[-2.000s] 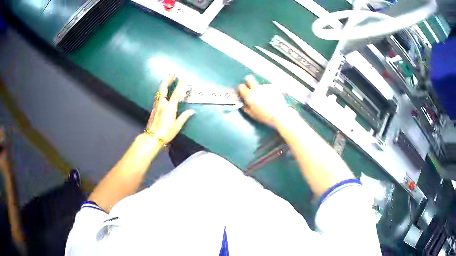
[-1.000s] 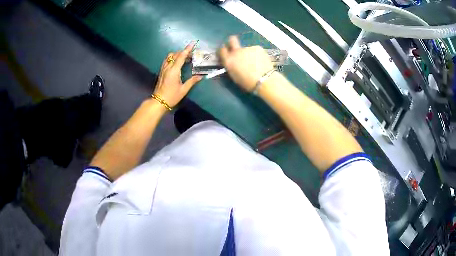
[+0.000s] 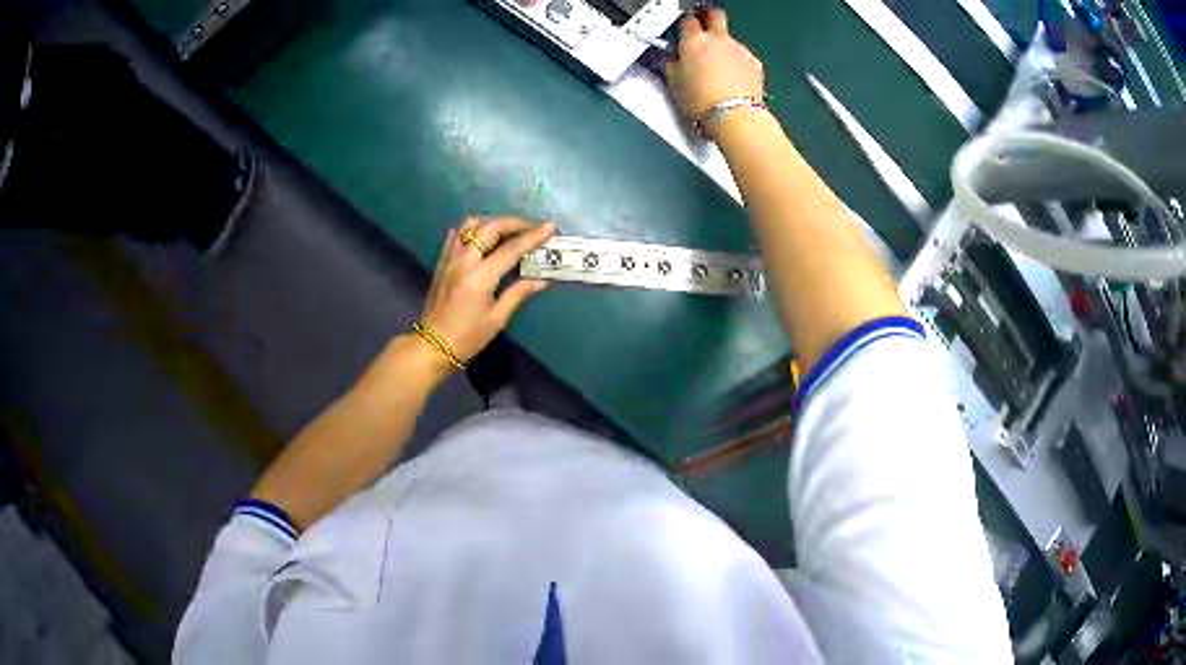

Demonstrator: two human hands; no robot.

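Observation:
A long narrow grey fixture bar (image 3: 646,265) with a row of several round studs lies on the green bench. My left hand (image 3: 484,279) grips its left end between thumb and fingers. Its right end lies beside my right forearm. My right hand (image 3: 714,65) is stretched far forward to the machine base (image 3: 622,50) at the top, its fingers at the base's right part. The fingertips are near the picture's top edge, and what they touch or hold cannot be made out.
A stack of fixture bars (image 3: 267,46) stands at the top left. Dark reddish rods (image 3: 739,448) lie near the bench edge, right of my body. White strips (image 3: 869,146) and machine equipment with a white hose (image 3: 969,195) are at the right. The bench edge runs diagonally at left.
My right hand has left the bar and reached forward to the machine base. The bar now shows its studs uncovered, with my left hand at its end. The view has shifted.

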